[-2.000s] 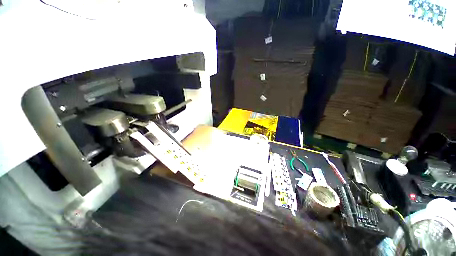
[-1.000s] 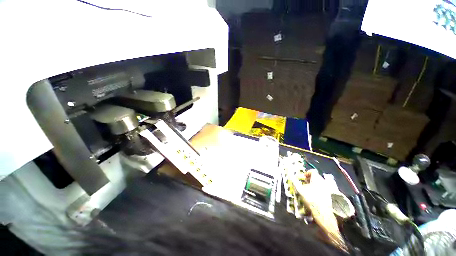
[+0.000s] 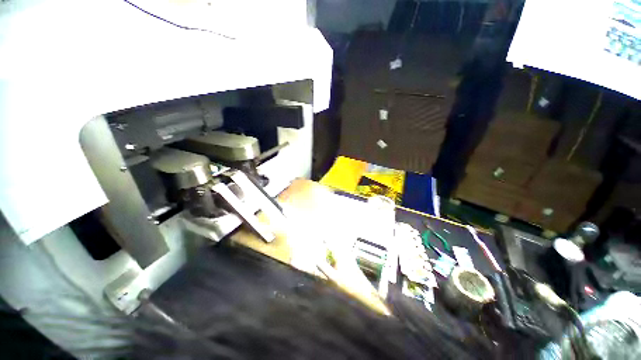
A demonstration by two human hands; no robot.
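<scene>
One hand, which looks like my right hand [image 3: 355, 278], reaches in from the lower right over the white paper. It is overexposed and blurred. A small yellow-green patch shows at its fingertips, but I cannot tell whether it grips anything. The two pale support arms [image 3: 246, 214] slope down from the rounded metal heads [image 3: 184, 167] of the white machine, and no dotted strip shows on them. The green-and-white framed device [image 3: 370, 254] is partly hidden behind the hand. My left hand is not in view.
White part strips [image 3: 415, 256], green-handled cutters [image 3: 437, 240] and a round beige tub [image 3: 471, 285] stand right of the paper. A fan [image 3: 608, 327] is at the lower right. Brown cartons [image 3: 523, 165] stand behind. Dark blurred material covers the bottom edge.
The hand came in over the white part strips, then moved left over the paper. The yellow-dotted strip no longer shows on the support arms. The camera view has shifted slightly.
</scene>
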